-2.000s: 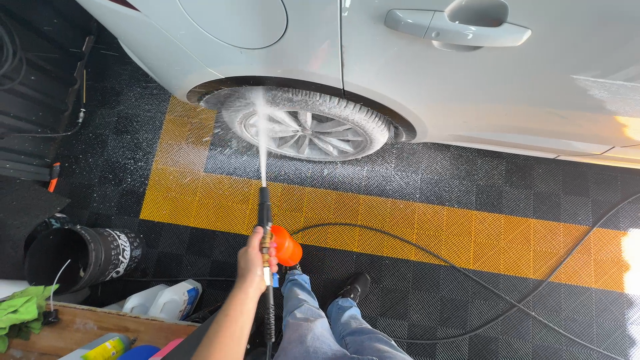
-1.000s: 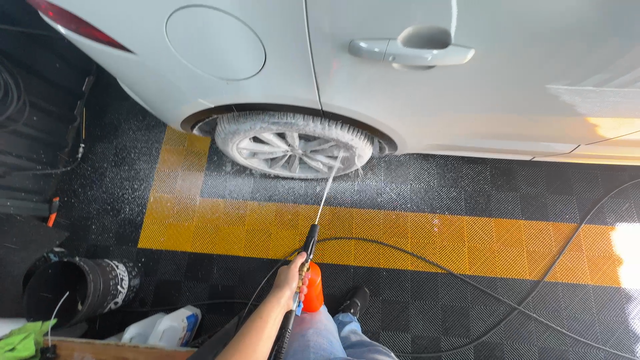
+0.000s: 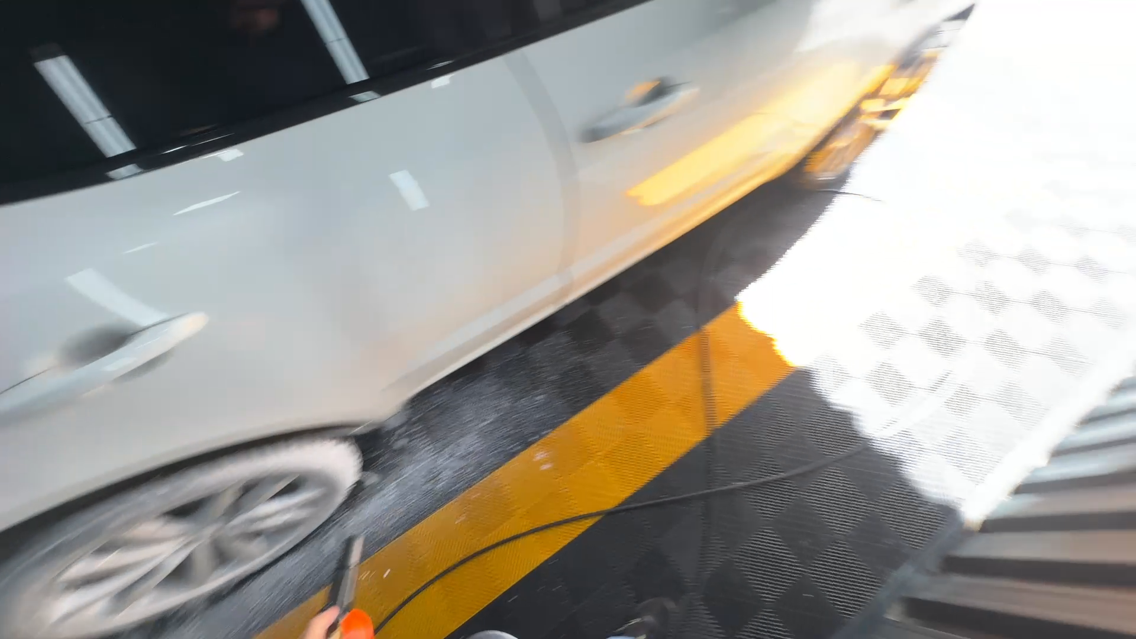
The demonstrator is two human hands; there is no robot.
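Observation:
At the bottom edge, only a small part of my left hand (image 3: 321,626) shows, around the foam sprayer's wand (image 3: 347,568). An orange part of the sprayer (image 3: 357,625) is right beside the hand. The dark wand points up, just right of the car's wheel (image 3: 195,541), whose tyre and spokes are coated with whitish foam. I can make out no jet from the tip in this blurred view. My right hand is out of view. Above the wheel extends the side of the light-coloured car (image 3: 355,266).
A dark hose (image 3: 657,504) crosses the black floor tiles and their yellow stripe (image 3: 568,457). Foam specks lie on the floor by the wheel. Strong light covers the floor at right, beside a ribbed panel (image 3: 1038,550). A dark shoe (image 3: 657,615) shows at the bottom.
The view has swung right along the car and tilted. The white jet that hit the wheel in both earlier frames is no longer seen. The left hand remains on the wand.

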